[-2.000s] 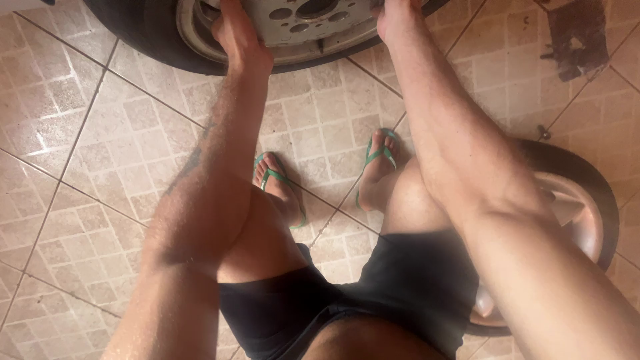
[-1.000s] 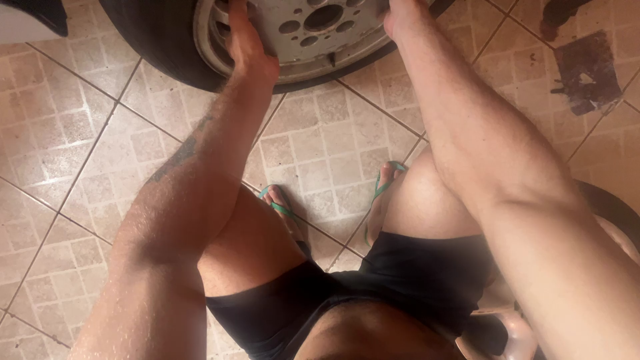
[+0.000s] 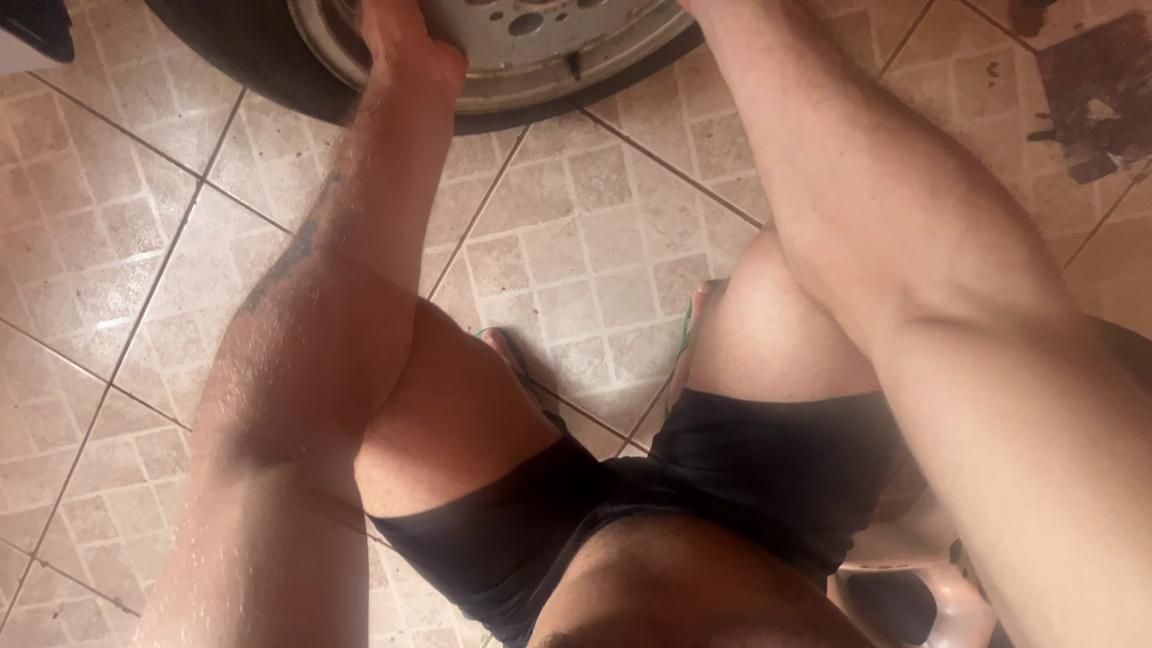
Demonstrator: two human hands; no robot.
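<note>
A car wheel, with a black tire (image 3: 243, 63) around a grey metal rim (image 3: 513, 85), shows at the top, its upper part out of the frame. Round holes and a valve stem (image 3: 574, 66) are on the rim. My left hand (image 3: 409, 40) lies against the rim's left part, thumb toward the middle; its fingertips are cut off by the top edge. My right hand (image 3: 706, 7) is at the wheel's right side, nearly all out of the frame, so its grip cannot be told.
A second wheel with a spoked rim (image 3: 958, 598) lies at lower right, partly behind my right arm and leg. A dark stained flat piece (image 3: 1098, 99) is on the tiled floor (image 3: 576, 243) at upper right. A dark-edged object (image 3: 40, 27) juts in at upper left. My sandalled feet are between.
Both hands stay at the wheel. The view has shifted, so more of the dark-edged object at upper left shows and less of the second wheel and my feet than two seconds ago.
</note>
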